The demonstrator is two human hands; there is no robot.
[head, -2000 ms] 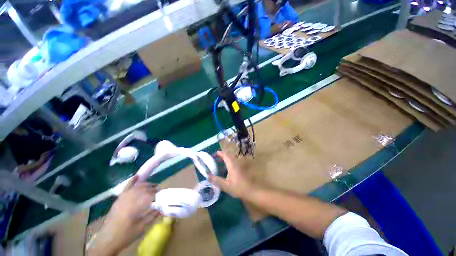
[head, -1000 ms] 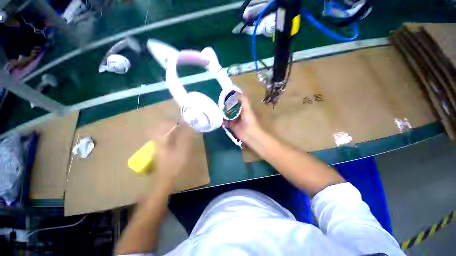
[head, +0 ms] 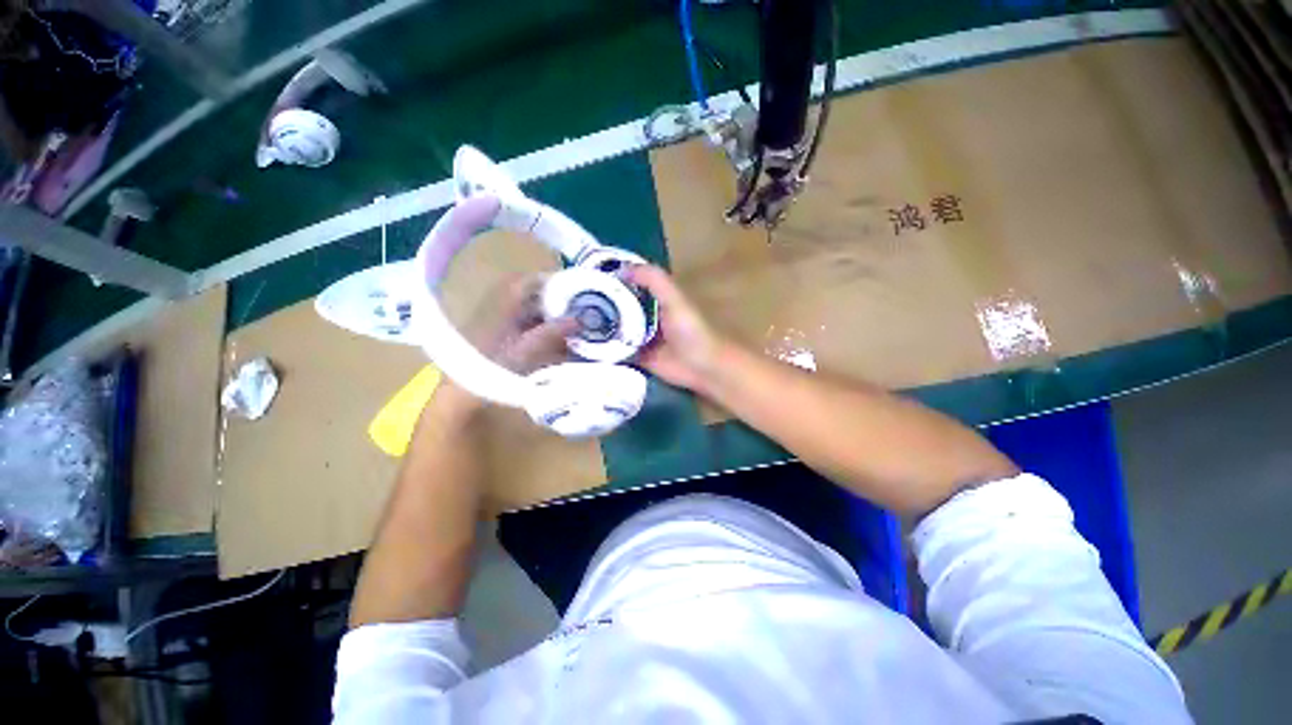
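Note:
A white cat-ear headset [head: 451,329] with a pinkish inner band is held above the bench, its two ears pointing left and up. My right hand [head: 677,329] grips the ear cup at the right end. A white speaker plate [head: 597,315] with a dark ring lies at that cup's face. My left hand [head: 522,329] reaches behind the band, its fingers touching the plate's left side; the hand is blurred and partly hidden. The other ear cup [head: 587,398] hangs below. The yellow glue bottle [head: 405,411] lies on the left cardboard, partly behind my left forearm.
The hanging screwdriver [head: 786,85] ends in a metal nose above the right cardboard mat [head: 907,283]. A crumpled wipe [head: 251,388] lies on the left cardboard. Bagged parts [head: 54,453] sit at the far left. Another headset [head: 301,135] rests on the green conveyor. A blue bin [head: 1056,475] is below the bench.
The glue bottle was under my blurred left hand and now lies lower, behind the forearm. The headset has turned, its band now towards the left. The plate now shows at the cup, which was seen open.

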